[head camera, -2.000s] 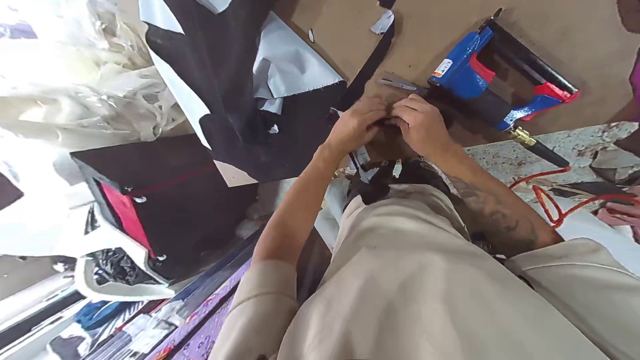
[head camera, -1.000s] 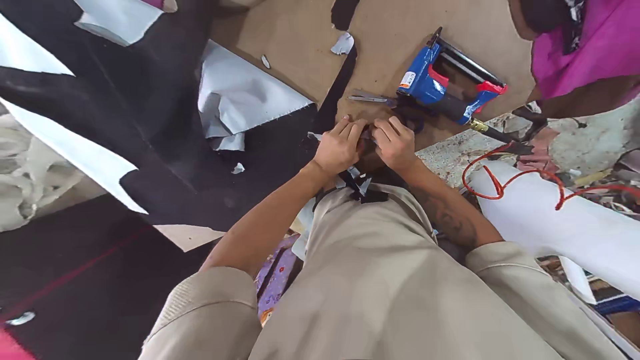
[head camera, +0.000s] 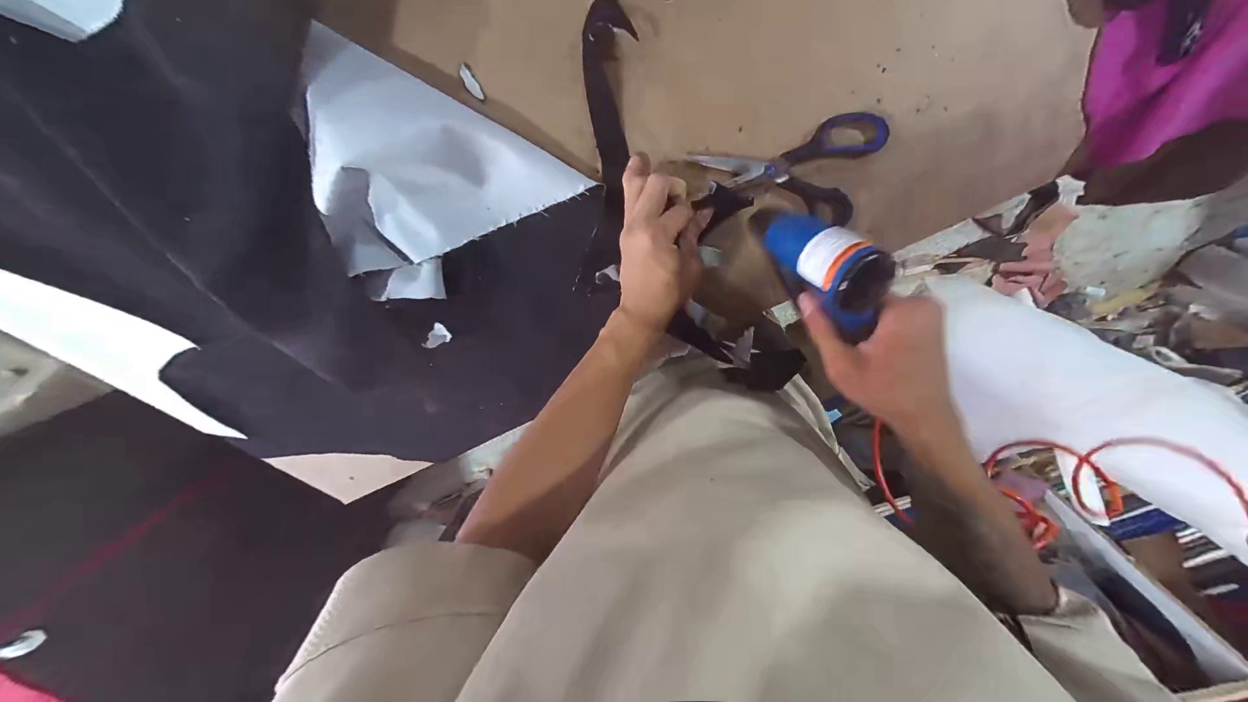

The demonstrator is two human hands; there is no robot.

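With bent fingers my left hand (head camera: pixel 658 244) holds a piece of black fabric (head camera: pixel 721 207) near the board's front edge. My right hand (head camera: pixel 882 356) grips a blue pneumatic staple gun (head camera: pixel 819 258), blurred, just right of the left hand. Scissors with dark blue handles (head camera: pixel 780 171) lie spread on the brown board (head camera: pixel 936 58), beyond both hands. A black fabric strip (head camera: pixel 604 107) runs up the board beside my left hand. Large black fabric (head camera: pixel 468 351) with a folded-back white underside (head camera: pixel 409 156) lies to the left. Whether the staple gun touches the fabric cannot be told.
A red coiled air hose (head camera: pixel 1082 458) hangs at the right, near a white roll (head camera: pixel 1092 380). Scraps (head camera: pixel 1043 253) litter the floor beyond the board. Magenta fabric (head camera: pixel 1160 88) lies at the upper right, and a dark panel with a red line (head camera: pixel 146 526) at the lower left.
My right hand has left the spot beside my left hand and taken hold of the staple gun, which lay on the board before. The scissors now show fully. My left hand remains at the fabric.
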